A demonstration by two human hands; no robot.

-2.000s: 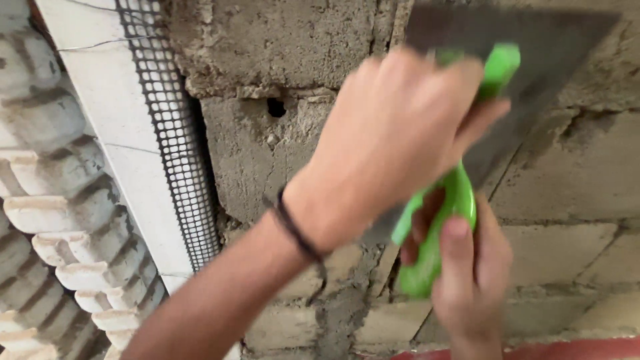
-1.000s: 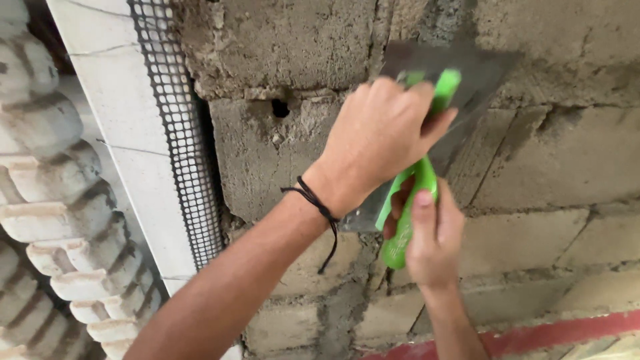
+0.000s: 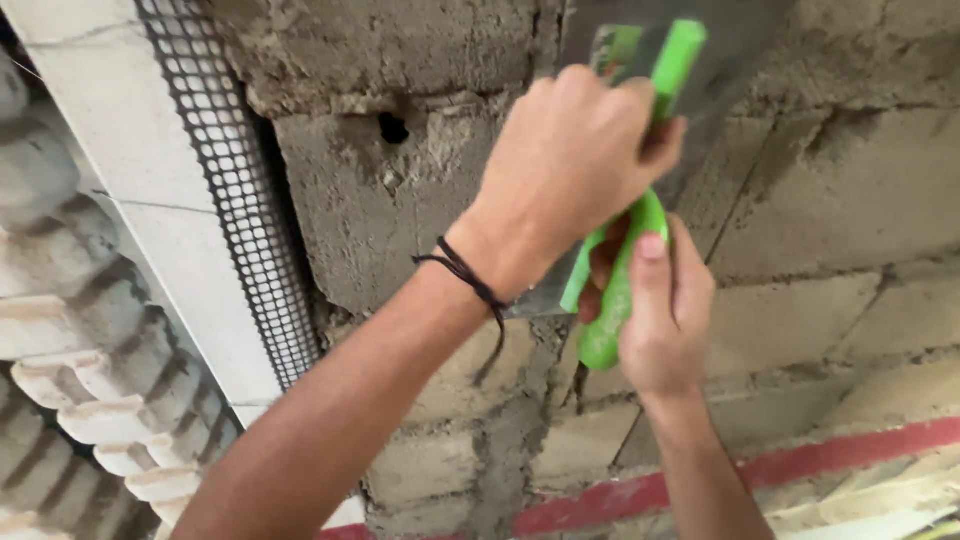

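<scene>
My left hand [image 3: 574, 157], with a black cord bracelet on its wrist, is closed around the upper part of a green plastic handle [image 3: 616, 315]. Lower down, my right hand [image 3: 667, 322] grips the same green handling area, its thumb on top and its fingers partly behind. The handle belongs to a broad, thin grey metal trowel [image 3: 731, 67], whose blade lies behind both hands, in front of the block wall. Green parts stick out above my left hand. My hands cover much of the handle, and whether a second tool is held cannot be told.
A rough block wall [image 3: 352, 210] with mortar joints and a small dark hole fills the middle. Black plastic mesh [image 3: 232, 180] runs down beside a white panel [image 3: 161, 210]. Stacked pale curved pieces [image 3: 97, 420] stand at the left. A red band [image 3: 600, 502] crosses the lower wall.
Both hands remain on the green-handled trowel throughout. Against the wall, they and the trowel shifted left and down between the first two frames.
</scene>
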